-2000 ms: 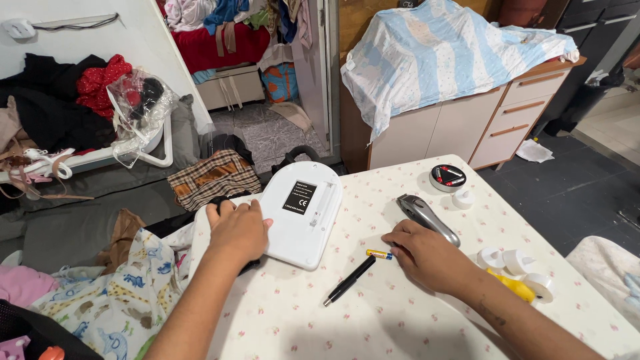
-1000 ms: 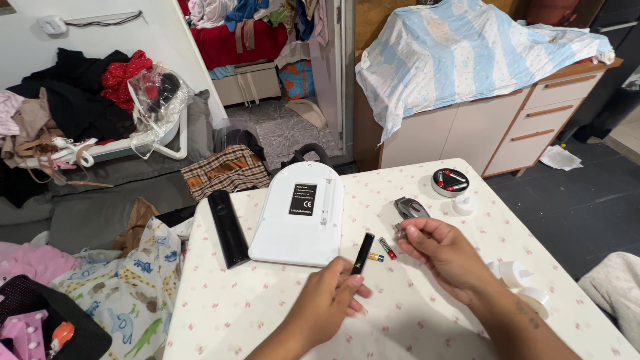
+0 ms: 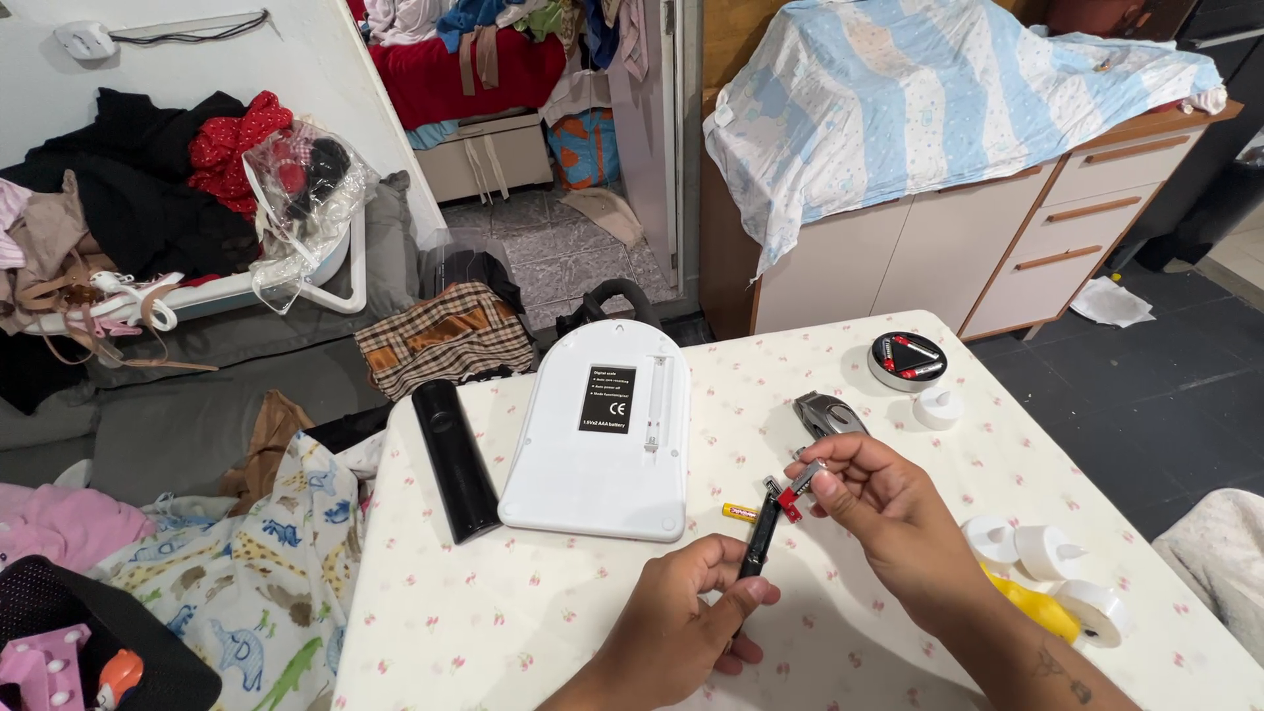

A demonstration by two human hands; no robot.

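My left hand (image 3: 706,602) grips a slim black pen-like device (image 3: 758,543) near the table's front. In my right hand (image 3: 879,504) is a red and silver AAA battery (image 3: 802,491), its red end at the device's upper tip. A yellow battery (image 3: 740,512) lies just left of the tip. Farther left, a white digital scale (image 3: 592,464) lies face down, its long battery slot (image 3: 655,405) uncovered. Beside it is a black remote-like object (image 3: 456,462). Beyond my right hand, a grey hair clipper (image 3: 828,415) lies partly hidden. A round tin (image 3: 908,361) holds several red and silver batteries.
White tealight candles (image 3: 938,407) stand near the tin, with more (image 3: 1049,551) beside a yellow object (image 3: 1032,602) and a white roll (image 3: 1091,610) by my right forearm. A plaid bag (image 3: 444,341) sits past the table's far left edge. A cloth-covered cabinet (image 3: 918,237) stands behind.
My left hand has left the scale and now holds the black device, which lay on the table. My right hand has lifted a red and silver battery and brought it to the device's tip.
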